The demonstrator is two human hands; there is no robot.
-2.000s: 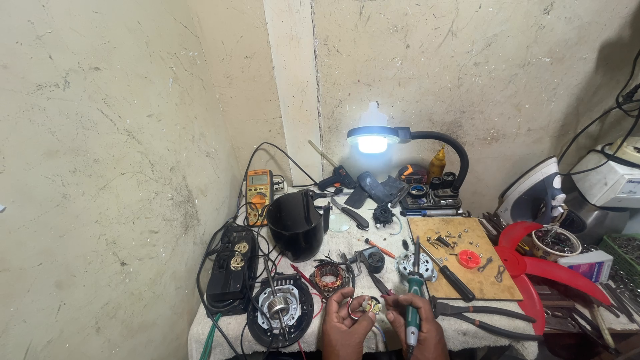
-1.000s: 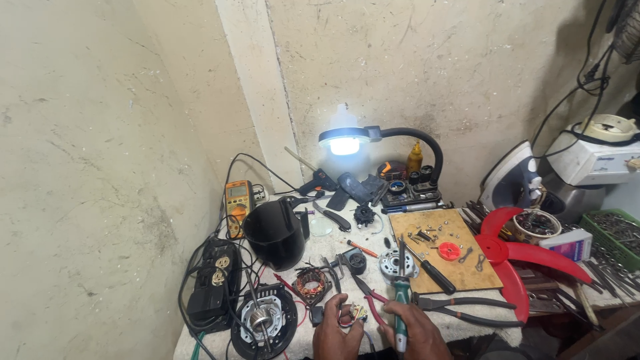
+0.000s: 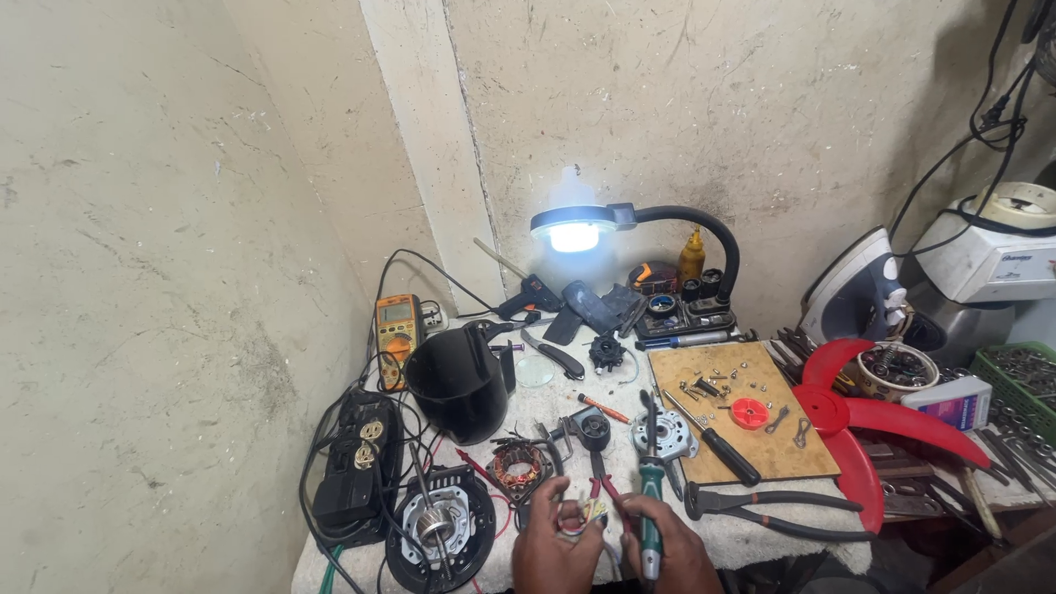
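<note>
My left hand (image 3: 557, 540) grips a small yellowish part with wires (image 3: 592, 511) between thumb and fingers at the bottom centre. Beside it, my right hand (image 3: 668, 540) has a green-handled soldering iron (image 3: 651, 511) across it, tip pointing up, and red-handled pliers (image 3: 609, 487) near its fingers. The wired part lies close to the pliers' handles. Just beyond the left hand rests a motor stator with copper windings (image 3: 518, 469). A round metal motor cover (image 3: 662, 432) sits behind the iron. Left of the hands is a motor housing with rotor and shaft (image 3: 436, 524).
End-cutting pliers (image 3: 784, 499) lie right of my hands, below a wooden board (image 3: 767, 458) bearing screws and a screwdriver (image 3: 726, 454). Red fan blades (image 3: 850, 412) overlap the board. A lit lamp (image 3: 573, 235), black container (image 3: 458, 388), multimeter (image 3: 398, 334) and power strip (image 3: 355, 487) stand around.
The red-handled pliers stood further open a second ago; their handles are now closer together by my right hand. The wired part remains in my left hand.
</note>
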